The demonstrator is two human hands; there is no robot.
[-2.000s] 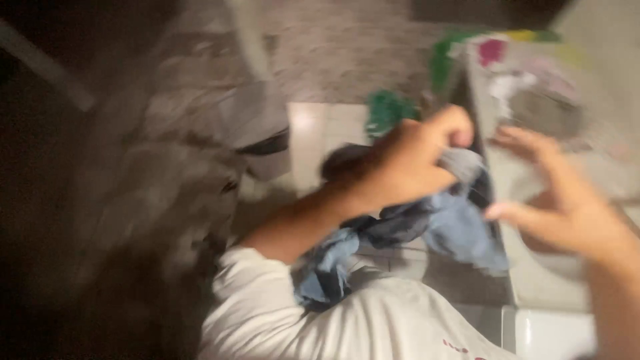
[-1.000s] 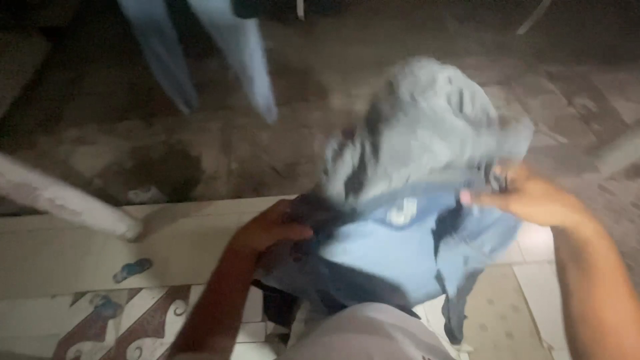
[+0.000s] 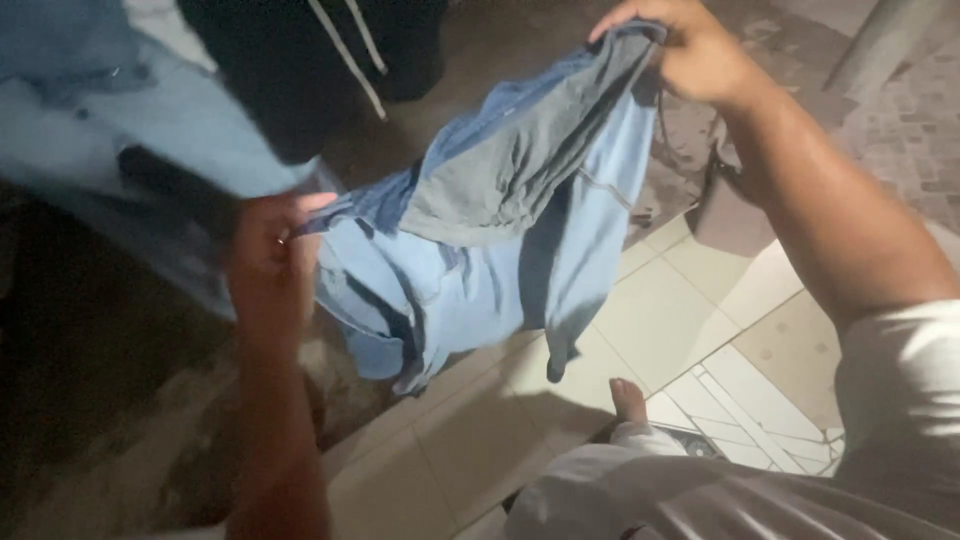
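A blue denim garment [image 3: 480, 292] with a grey inner lining hangs stretched between my two hands. My left hand [image 3: 274, 240] pinches one end of its dark blue upper edge. Higher up on the right, my right hand [image 3: 690, 52] grips the other end of that edge. The lighter blue lower parts dangle freely over the tiled floor. Close beyond my left hand, at the upper left, hang pale blue jeans [image 3: 187, 127]; whether they touch the hand I cannot tell.
A dark garment with white drawstrings [image 3: 349, 56] hangs at the top. Below lie pale floor tiles [image 3: 660, 307], with my bare foot [image 3: 628, 401] on them. A grey post [image 3: 885, 45] stands at the upper right, and a brownish block [image 3: 731, 210] sits beside the tile edge.
The garment was bunched before me a second ago; now its upper edge is spread between my raised hands. The view has turned, and the hanging clothes appear much closer.
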